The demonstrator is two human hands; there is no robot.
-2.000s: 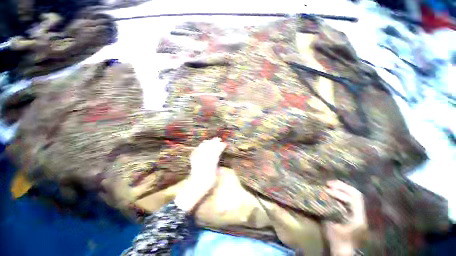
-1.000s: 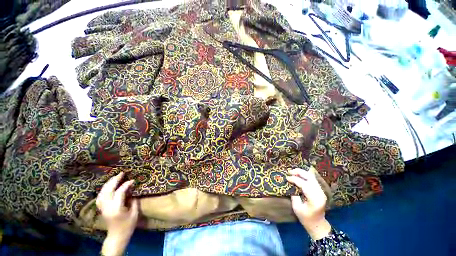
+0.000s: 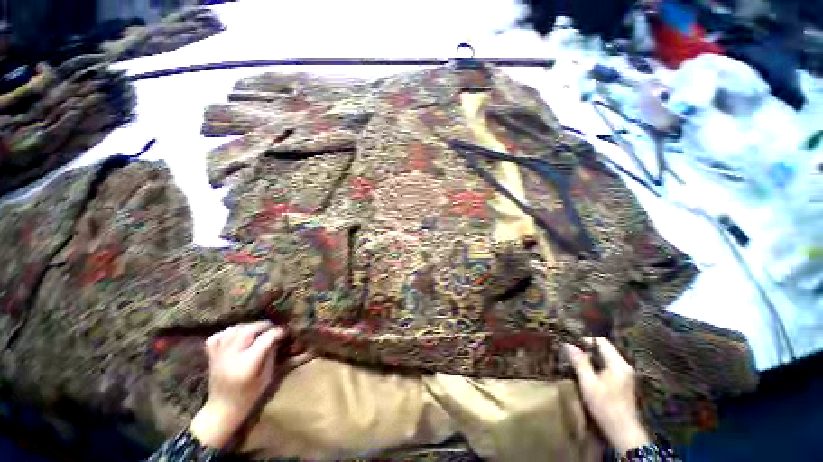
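Note:
A patterned jacket (image 3: 397,207) in brown with red and gold lies across the table, somewhat blurred. Its tan lining (image 3: 352,411) shows below the hem (image 3: 424,356), at the front. My left hand (image 3: 242,361) is closed on the hem at its left part. My right hand (image 3: 603,374) holds the hem at its right part, thumb and fingers on the cloth edge. A black clothes hanger (image 3: 537,194) lies on the jacket's right upper part, over a strip of tan lining.
Stacked garments (image 3: 63,117) lie at the far left. A long rod (image 3: 343,63) crosses the table behind the jacket. Spare hangers (image 3: 632,149), a small dark item (image 3: 733,230) and crumpled whitish plastic (image 3: 722,99) lie at right. Red cloth (image 3: 681,45) is at the far right.
The view has shifted, so the jacket sits lower and further right. More tan lining shows between my hands. Both hands remain at the hem, the left one now closed on it.

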